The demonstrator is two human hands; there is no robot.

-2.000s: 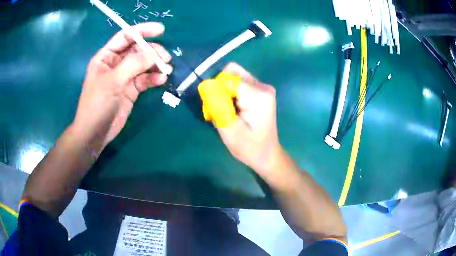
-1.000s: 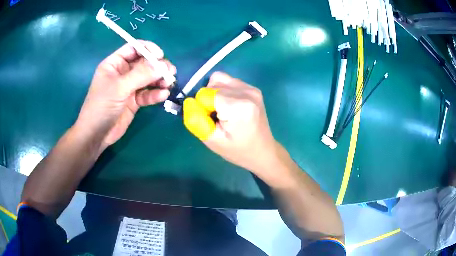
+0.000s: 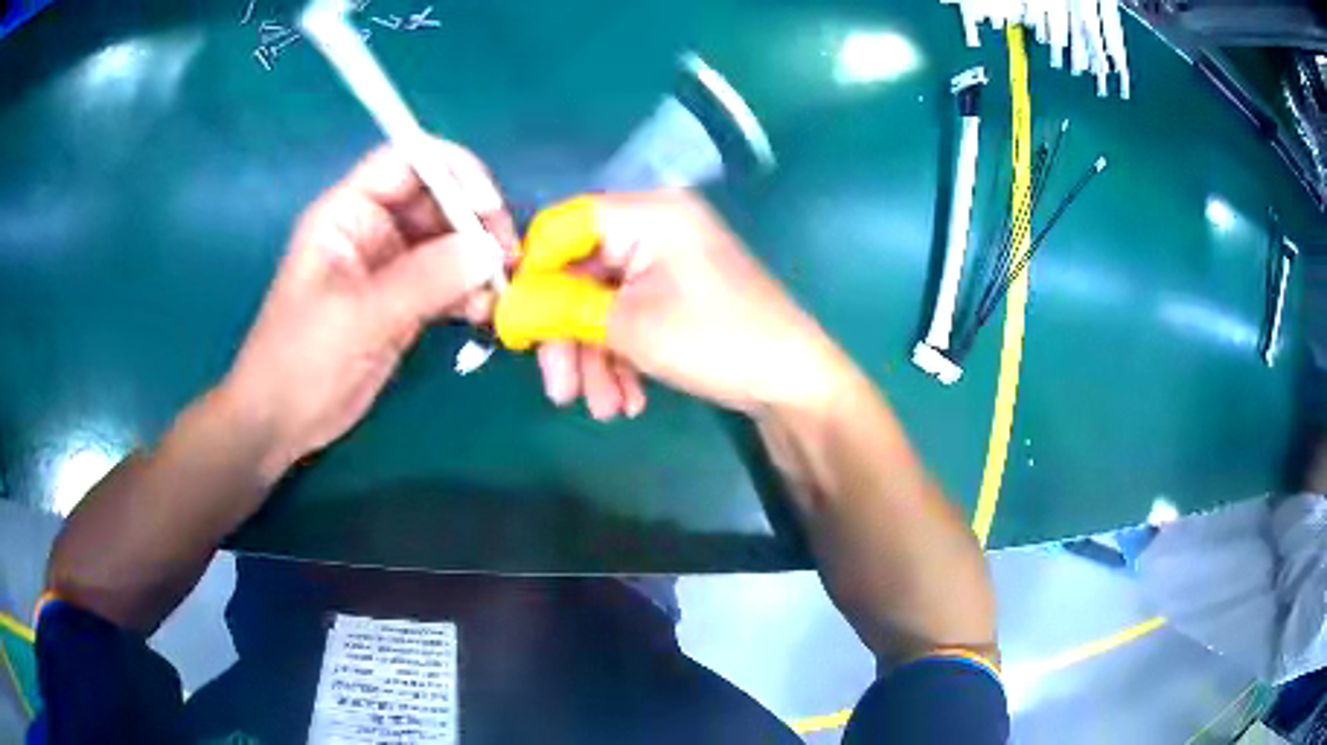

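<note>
My left hand [image 3: 364,284] grips a white sleeving tube [image 3: 381,99] that slants from the upper left down to my fingertips. My right hand [image 3: 626,291], with yellow finger cots on thumb and index finger, closes at the lower end of the tube, touching the left fingertips. What the right fingertips pinch is hidden by the cots. A harness branch [image 3: 655,150] lies behind the right hand and is blurred, with its wide connector [image 3: 726,109] at the upper right end. A small white connector housing [image 3: 473,355] shows below the left fingertips.
Another white-sleeved harness [image 3: 955,226] with loose black wires [image 3: 1019,262] lies at the right by the yellow line [image 3: 1001,422]. Sleeve stock [image 3: 1070,37] is at the back. Small loose pieces [image 3: 277,44] lie upper left. A further harness [image 3: 1279,303] and a person's sleeve [image 3: 1302,546] are far right.
My right hand has moved up and left to meet the left fingertips, its fingers now turned leftward. The harness branch behind the hands is blurred and has shifted. The view has shifted slightly.
</note>
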